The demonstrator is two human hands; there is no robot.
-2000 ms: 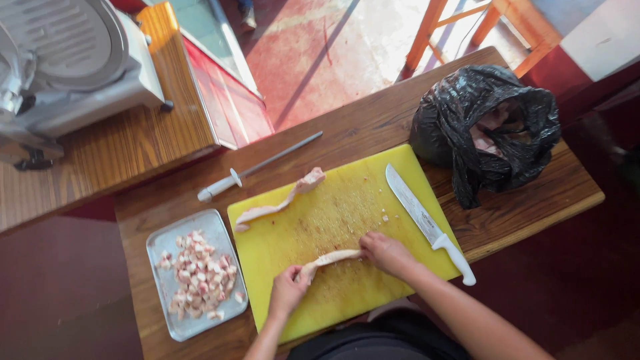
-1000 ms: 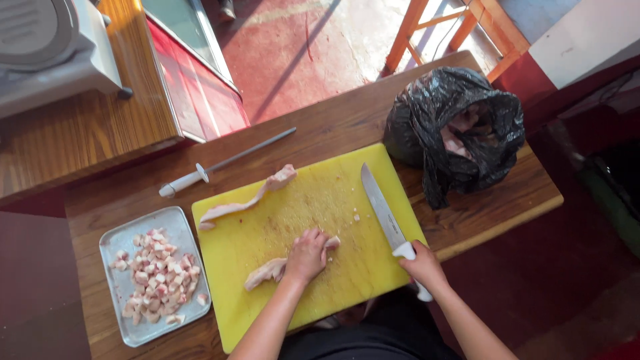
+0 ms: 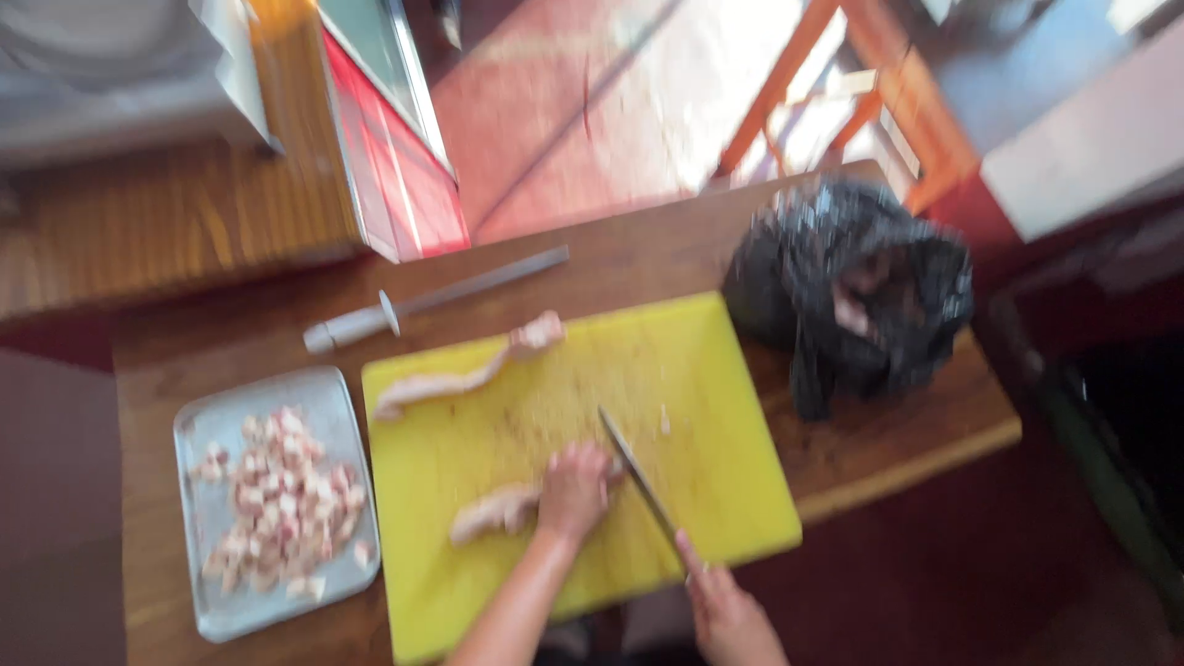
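Note:
On a yellow cutting board (image 3: pixel 684 370) my left hand (image 3: pixel 575 490) presses down on a strip of raw meat (image 3: pixel 495 513), whose ends show on either side of the hand. My right hand (image 3: pixel 726 606) grips the handle of a kitchen knife (image 3: pixel 647 490); its blade stands beside the strip's right end, tip pointing away from me. Whether blade and meat touch is unclear. A second strip of raw meat (image 3: pixel 462 377) lies along the board's far left edge. Left of the board, a metal tray (image 3: pixel 217 606) holds many small pieces of cut meat (image 3: pixel 287 499).
A honing steel with a white handle (image 3: pixel 356 326) lies beyond the board on the wooden table (image 3: pixel 647 227). An open black plastic bag (image 3: pixel 777 277) with meat inside stands at the right. Back left, a slicing machine (image 3: pixel 139 102) rests on another wooden surface.
My right hand, first on the meat strip with my left, took the knife from the board's right side and has brought it left to the strip. My left hand stays on the strip.

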